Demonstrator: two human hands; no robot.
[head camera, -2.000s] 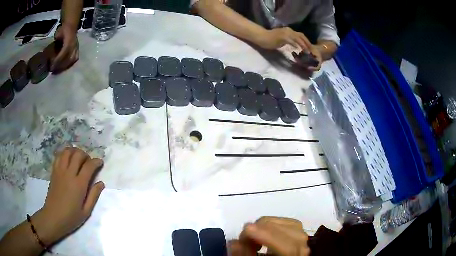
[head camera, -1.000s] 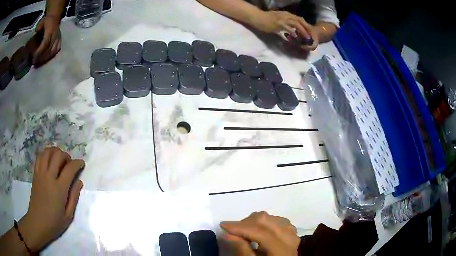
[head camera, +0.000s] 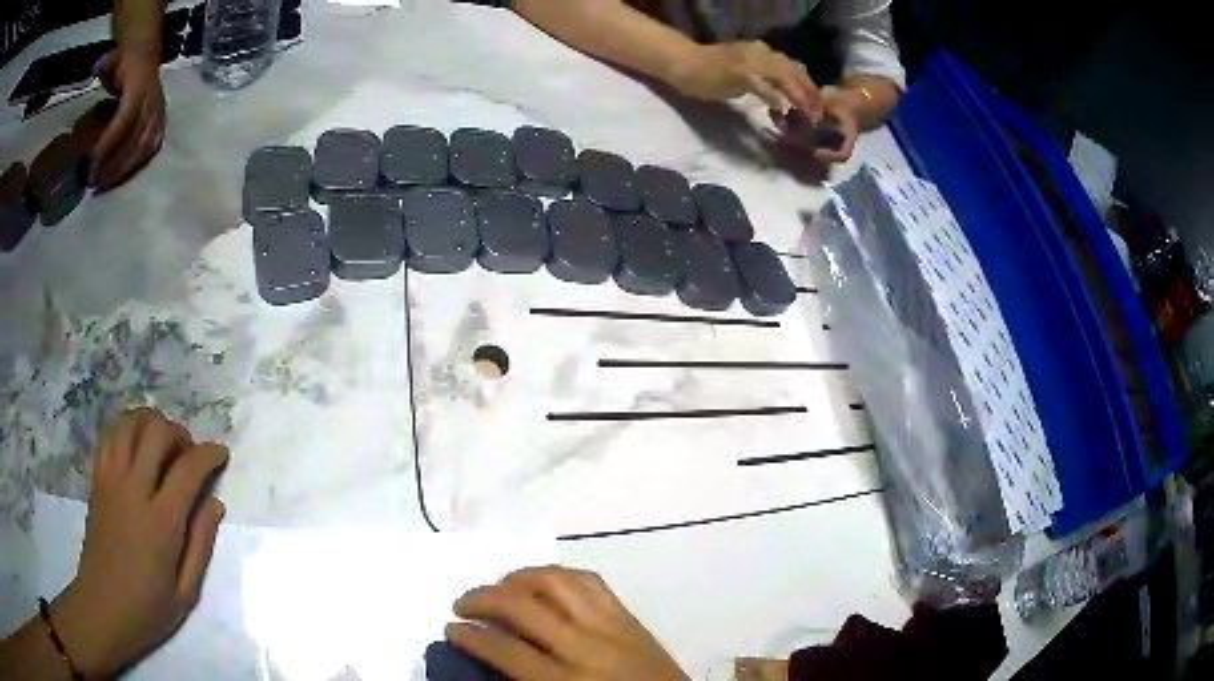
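My left hand (head camera: 149, 532) rests on the left part of the glossy white sheet (head camera: 220, 625), fingers loosely curled, holding nothing that I can see. My right hand (head camera: 573, 625) reaches in at the bottom centre, palm down, over the black pads. Part of one black pad (head camera: 459, 663) shows at the bottom edge beside its fingertips; the hand hides the other pad's place. Whether the fingers grip a pad cannot be seen. Dark grey rounded housings (head camera: 439, 232) stand in two curved rows across the table, beyond both hands.
A crinkled clear bag (head camera: 905, 386), printed white sheets (head camera: 979, 359) and a long blue bin (head camera: 1052, 319) lie at right. One person's hands (head camera: 792, 113) hold a small dark part; another's hand (head camera: 131, 120) touches housings at left. A bottle (head camera: 241, 40) stands behind.
My right hand has moved left over the black pads, which were uncovered before. My left hand has shifted slightly left in the picture and still rests on the sheet.
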